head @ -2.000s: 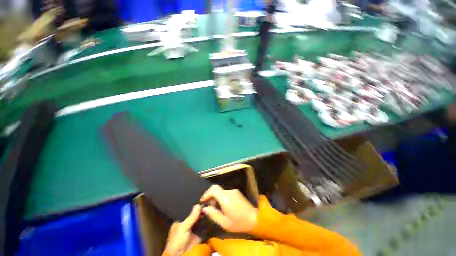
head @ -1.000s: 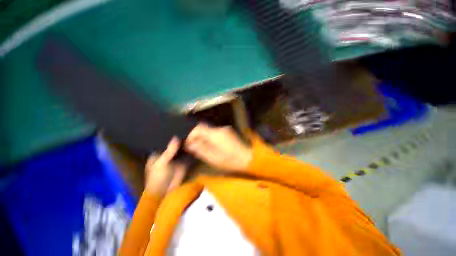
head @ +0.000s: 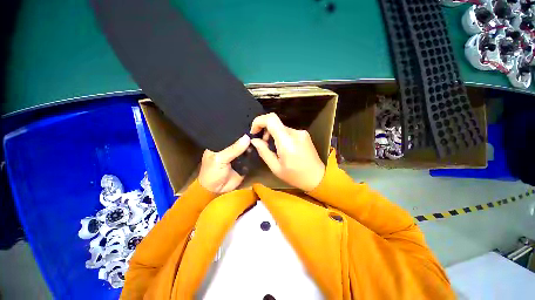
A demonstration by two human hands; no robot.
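Observation:
A long matte black foam sheet (head: 176, 76) lies from the green bench down over the open cardboard box (head: 158, 132) in front of me. My left hand (head: 223, 167) holds the near end of the sheet, thumb and finger at its edge. My right hand (head: 287, 149) pinches at the same edge, its fingertips close to my left ones. A small dark piece shows between the fingertips; its shape is too small to tell. The inside of the box is dark and partly hidden by my hands.
A blue bin (head: 70, 158) at left holds white plastic assemblies (head: 117, 217). At right, foam strips with round holes (head: 434, 70) hang over a second cardboard box (head: 358, 132). White assemblies with red wires (head: 498, 47) stand on the green bench (head: 281, 41). Small dark bits lie near the top.
The view has tilted down and sharpened, showing more of the blue bin and the boxes. Both hands stay together at the sheet's near end.

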